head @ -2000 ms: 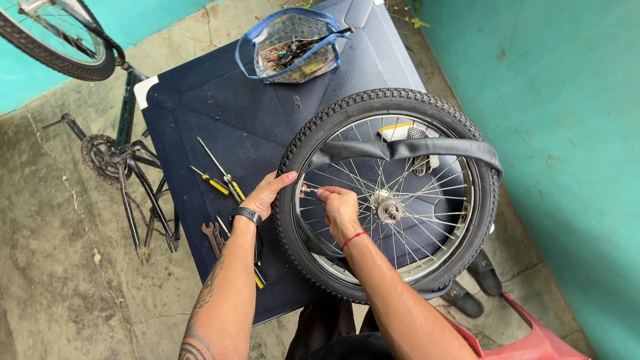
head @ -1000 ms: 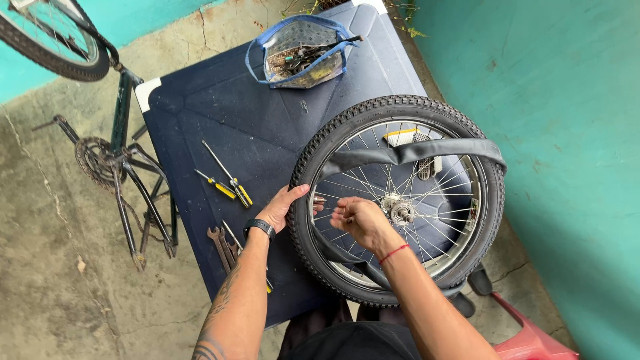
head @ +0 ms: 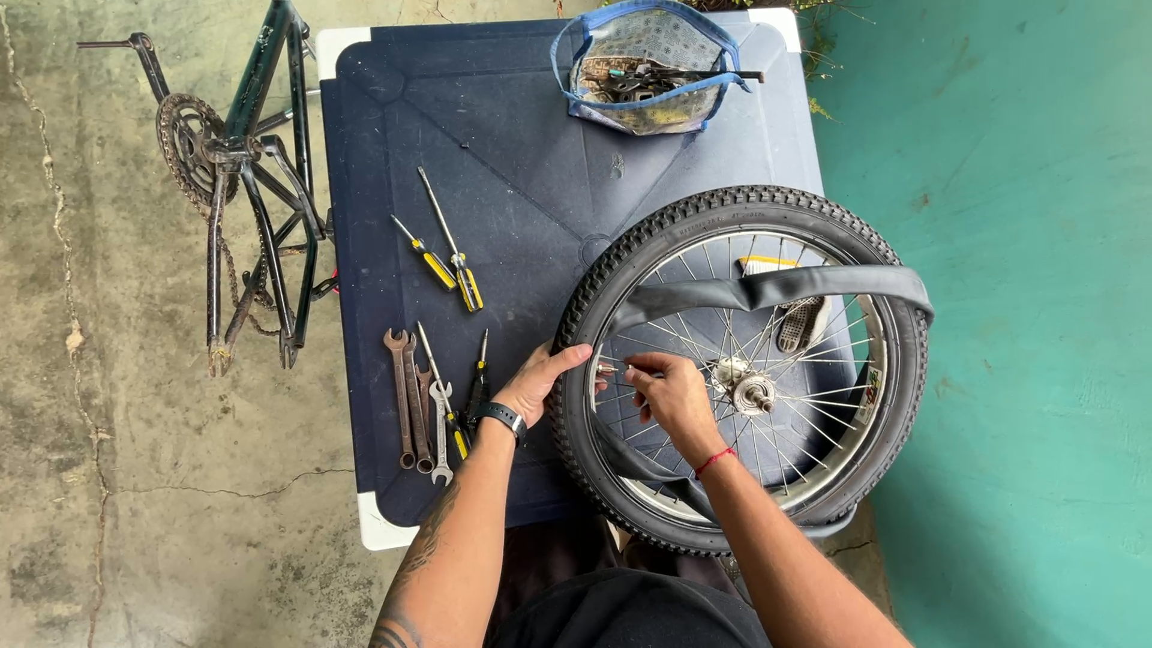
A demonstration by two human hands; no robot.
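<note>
A bicycle wheel with a knobby black tire (head: pixel 585 270) lies over the right part of the dark blue table. My left hand (head: pixel 544 382) grips the tire's left side, thumb on top and fingertips showing inside the rim. A small metal valve stem (head: pixel 606 368) sticks inward from the rim there. Just right of it, my right hand (head: pixel 670 391) pinches a tiny piece, too small to name, above the spokes. A black inner tube (head: pixel 783 286) hangs partly out, crossing the wheel's upper half and draping over the right side. The hub (head: pixel 753 393) is right of my right hand.
Screwdrivers (head: pixel 459 270) and several wrenches (head: pixel 400 400) lie left of the wheel on the table (head: pixel 504 108). A blue-edged bag (head: pixel 657 81) of parts stands at the back. Gloves (head: pixel 804 322) show beneath the spokes. A bicycle frame (head: pixel 261 171) stands at left; a green wall (head: pixel 999 270) is at right.
My right hand has moved slightly back from the valve stem, where its fingers were two seconds ago. My left hand still holds the tire's left side. The view has shifted.
</note>
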